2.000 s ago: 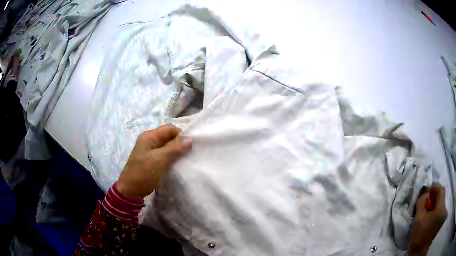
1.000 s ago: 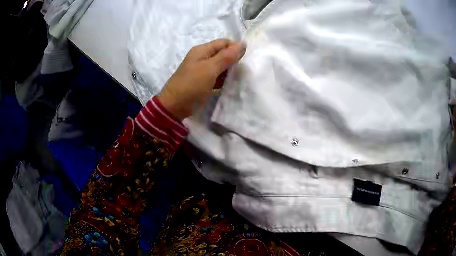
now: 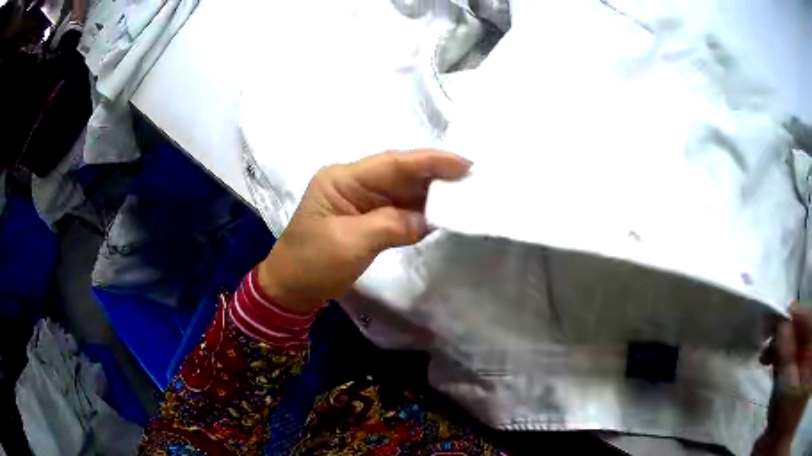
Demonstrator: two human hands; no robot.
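The pale grey-white jacket [image 3: 570, 160] covers most of the table, partly washed out by glare. My left hand [image 3: 356, 214] is at the left end of a lifted edge, with the cloth between thumb and fingers. My right hand [image 3: 788, 370] is at the far right, blurred and cut off by the frame edge, at the other end of that edge. No snips show in it. Below the raised edge lie the shaded inner cloth and a dark brand label [image 3: 652, 362]. Faint metal dots show near the edge.
Deep blue bins [image 3: 133, 329] stand below the table at the left. Other greyish garments [image 3: 125, 49] hang over the table's upper left corner, and more lie in and around the bins. A glossy white table edge [image 3: 169, 116] shows at the left. More cloth lies at the right rim.
The jacket's lower edge has been raised between my hands, opening a shaded gap. My left hand has moved down from the upper cloth to this edge. My right hand has come back into view.
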